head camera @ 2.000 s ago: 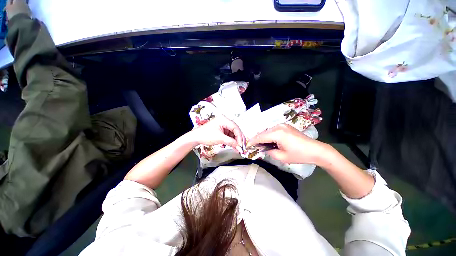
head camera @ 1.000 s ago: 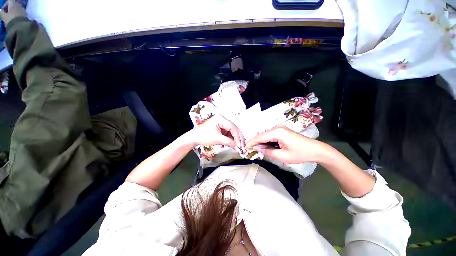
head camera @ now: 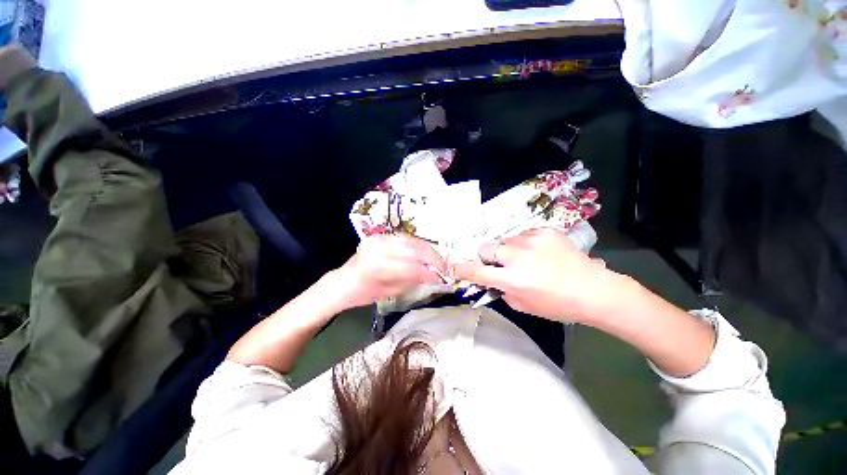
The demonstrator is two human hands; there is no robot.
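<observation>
The white floral garment piece (head camera: 418,206) lies bunched on my lap. My left hand (head camera: 397,267) pinches its near edge with closed fingers. My right hand (head camera: 541,273) is beside it, fingers curled at the same edge, with a ring on one finger. A small pointed metal tool, perhaps thread snips (head camera: 484,298), sticks out below my right hand; its rest is hidden in the palm. The fingertips of both hands nearly touch. A needle or thread cannot be made out.
A long white table (head camera: 279,37) runs across the top, with the edge of a dark tray or phone (head camera: 527,3) on it. More floral cloth (head camera: 734,65) hangs over its right end. A person in an olive sleeve (head camera: 102,213) sits at left. Dark grey cloth (head camera: 775,223) hangs at right.
My right hand has turned over, back upward, and the pointed tool now shows below it. My left fingers have closed more. The view has shifted slightly, and the dark object on the table shows less.
</observation>
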